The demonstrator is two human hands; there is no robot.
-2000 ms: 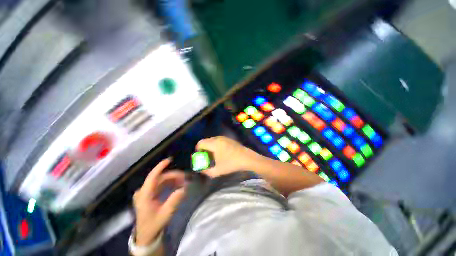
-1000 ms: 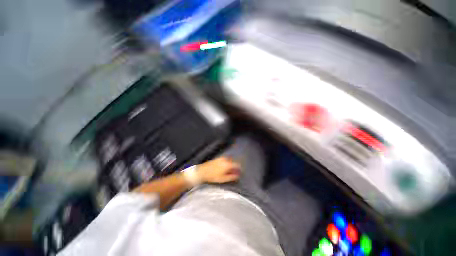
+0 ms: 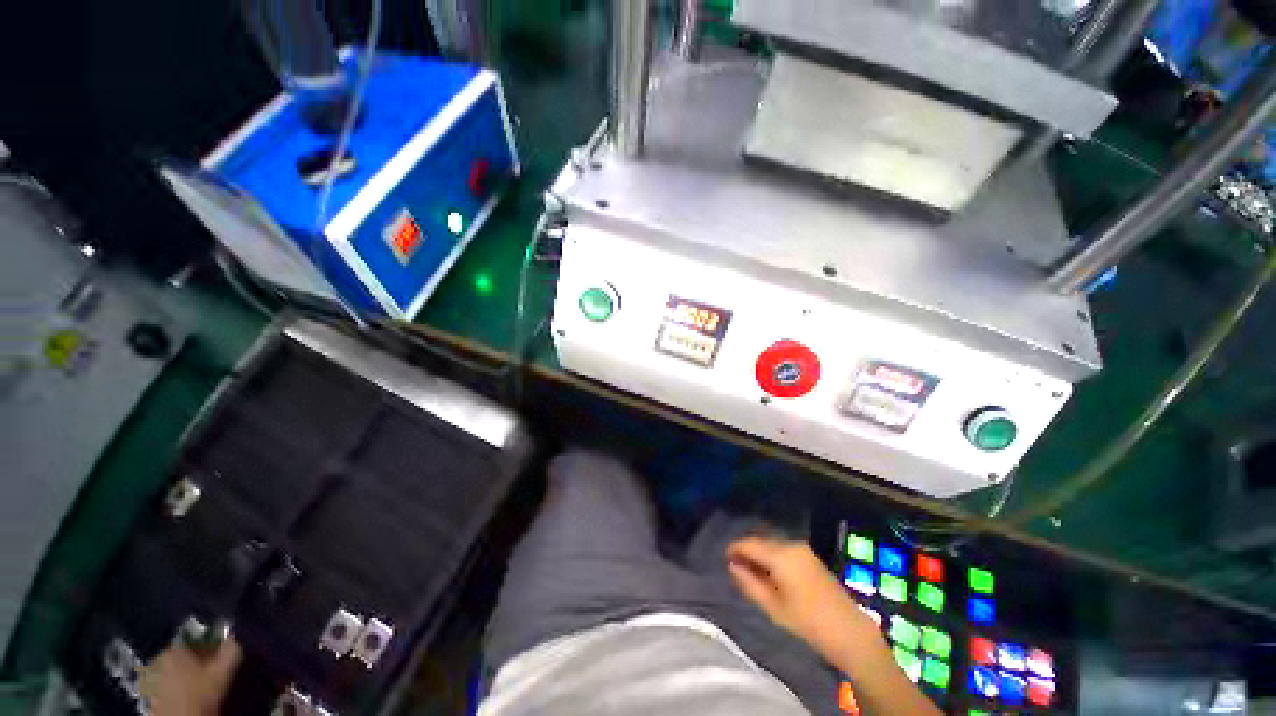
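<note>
My left hand [image 3: 192,677] is at the bottom left, over the near part of the black left tray [image 3: 367,375]. Its fingers are at a small silvery part [image 3: 204,635]; whether they grip it cannot be told. More silvery parts [image 3: 356,636] lie in the tray. My right hand [image 3: 778,576] is beside my lap, left of the lit square units [image 3: 921,638] on the black right tray, with its fingers curled. Nothing shows in it, but the inside of the hand is hidden.
The silver bench press [image 3: 823,266] stands ahead, with green buttons [image 3: 989,430], a red emergency stop [image 3: 788,369] and two timers. Its upper plate [image 3: 882,133] is above the base. A blue control box [image 3: 399,210] stands left of it. A cable curves at the right.
The view has swung and steadied. My left hand has moved from over my lap to the left tray's parts. The green-lit unit seen earlier at my right hand no longer shows there.
</note>
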